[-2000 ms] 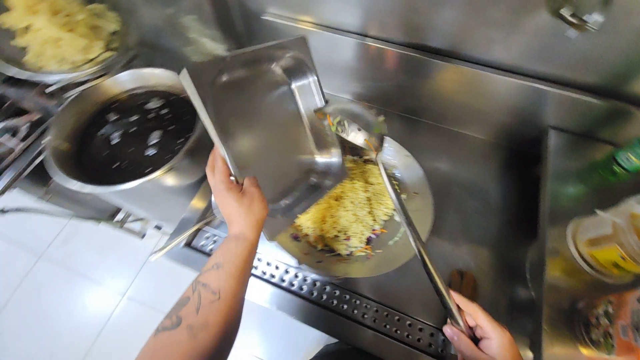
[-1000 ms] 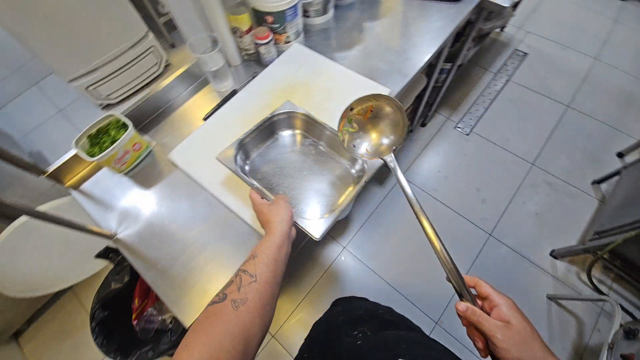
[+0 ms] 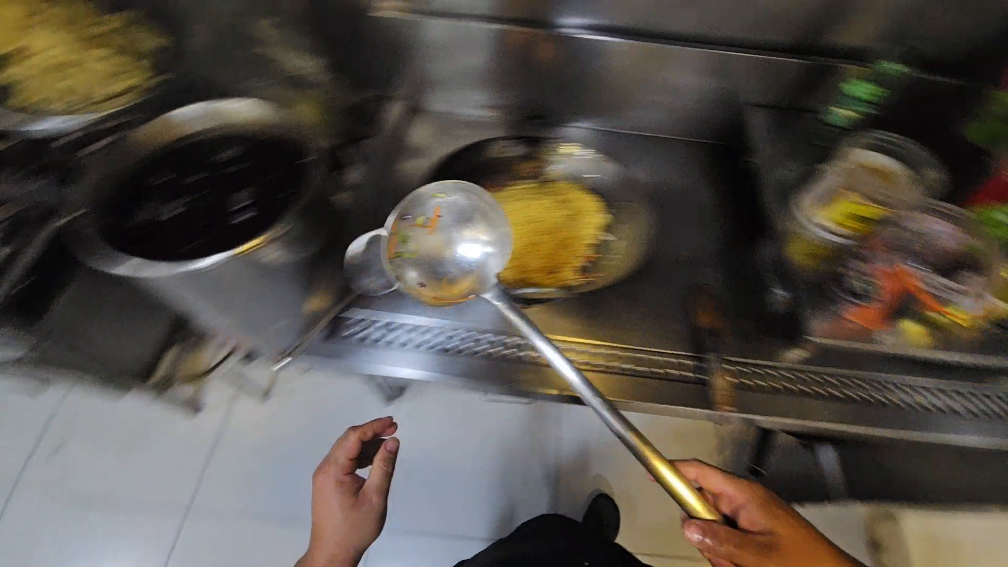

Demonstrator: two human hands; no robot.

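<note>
My right hand (image 3: 732, 512) grips the end of a long-handled metal ladle (image 3: 449, 242), whose bowl has bits of vegetable stuck in it. The bowl hangs in front of the left side of a wok (image 3: 630, 236) that holds yellow noodles or rice (image 3: 551, 235); blur hides which. My left hand (image 3: 354, 488) is empty, thumb and fingers curled but apart, over the floor in front of the stove. Left of the ladle bowl, a smaller round metal utensil (image 3: 368, 261) lies with its handle pointing down to the left.
A large metal pot (image 3: 181, 264) of dark liquid stands left of the wok, with a pan of yellow food (image 3: 75, 59) beyond it. Food containers (image 3: 850, 205) and a green bottle (image 3: 866, 93) are at the right. A perforated metal strip (image 3: 598, 354) runs along the stove front.
My left hand has let go of the rectangular metal pan, which is out of view now. The view has swung from the counter with the white board back to the stove. My right hand still holds the ladle.
</note>
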